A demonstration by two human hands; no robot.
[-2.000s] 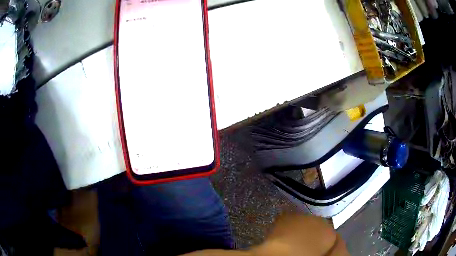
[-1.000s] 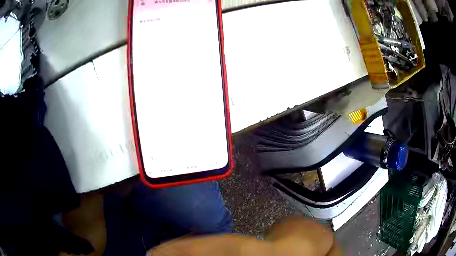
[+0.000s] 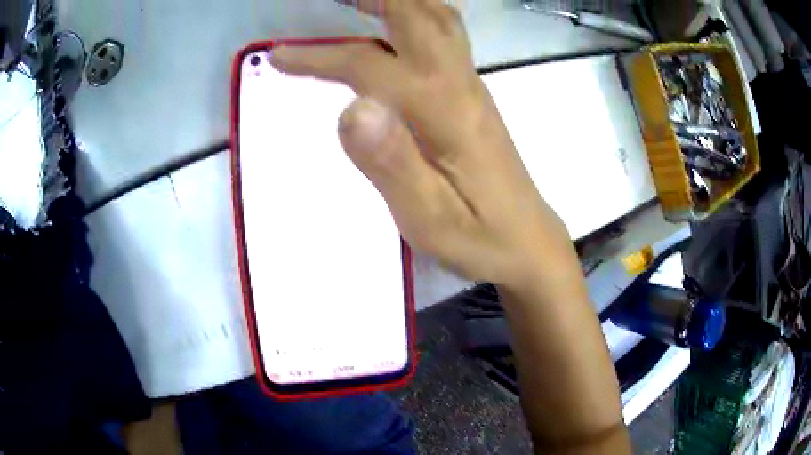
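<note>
A large smartphone (image 3: 325, 240) in a red case lies over the white table's edge, its screen bright white. My right hand (image 3: 427, 151) is over the phone's upper right part, bare, fingers apart. Its index finger reaches to the top left corner of the screen, and the thumb is over the screen. It holds nothing. Dark navy cloth (image 3: 62, 329) lies at the left. My left hand cannot be made out; only a bit of skin shows at the bottom left below the cloth.
A yellow tray (image 3: 673, 169) full of small metal parts stands at the right. A slim silver tool (image 3: 609, 22) lies beyond the phone. The white table (image 3: 160, 284) has its front edge over jeans-clad legs. A blue-capped bottle (image 3: 702, 323) and a green basket (image 3: 711, 400) are lower right.
My right hand has risen from the bottom of the picture to the top of the phone. The view has shifted, so the phone's top and the silver tool now show. The screen's pink header is gone.
</note>
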